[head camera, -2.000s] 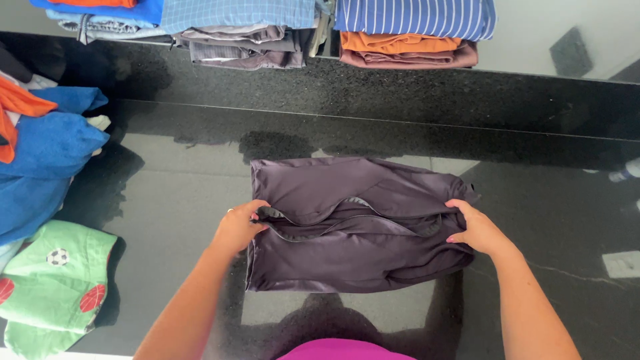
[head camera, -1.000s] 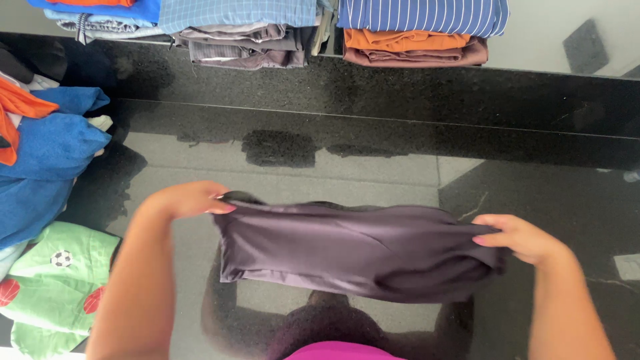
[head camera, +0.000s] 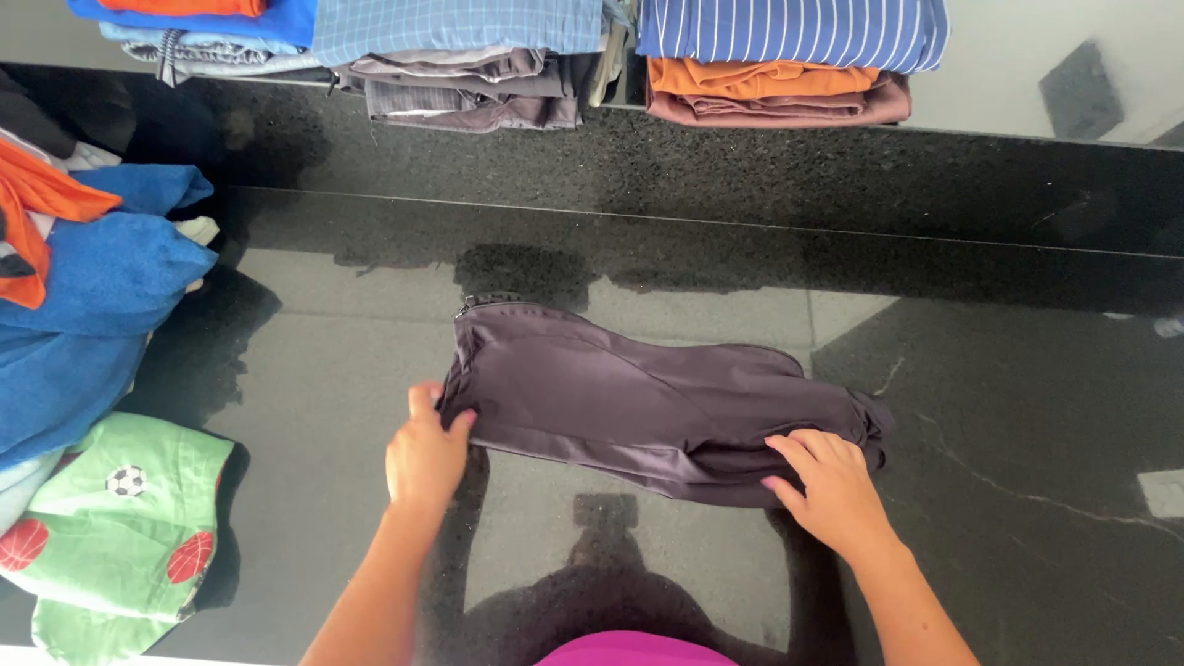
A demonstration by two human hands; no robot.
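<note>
A dark purple-grey garment [head camera: 601,379] with a zipper at its upper left corner lies folded lengthwise on the glossy black stone surface. My left hand [head camera: 430,449] is at its lower left corner, the edge of the cloth between thumb and fingers. Near the garment's lower right edge, my right hand [head camera: 823,481] rests on the cloth, thumb and fingers slightly apart; whether it pinches a fold cannot be told. Bunched cloth shows at the right end.
Folded clothes, including blue striped cloth [head camera: 786,32], orange cloth [head camera: 758,79] and blue checked cloth [head camera: 462,26], are stacked along the raised ledge. At left lie a blue towel-like cloth [head camera: 92,296] and a green printed cloth [head camera: 120,527].
The garment was spread wider two seconds ago, then was held up by both hands in a narrower fold. Now it lies on the surface, and both hands have moved to its lower edge.
</note>
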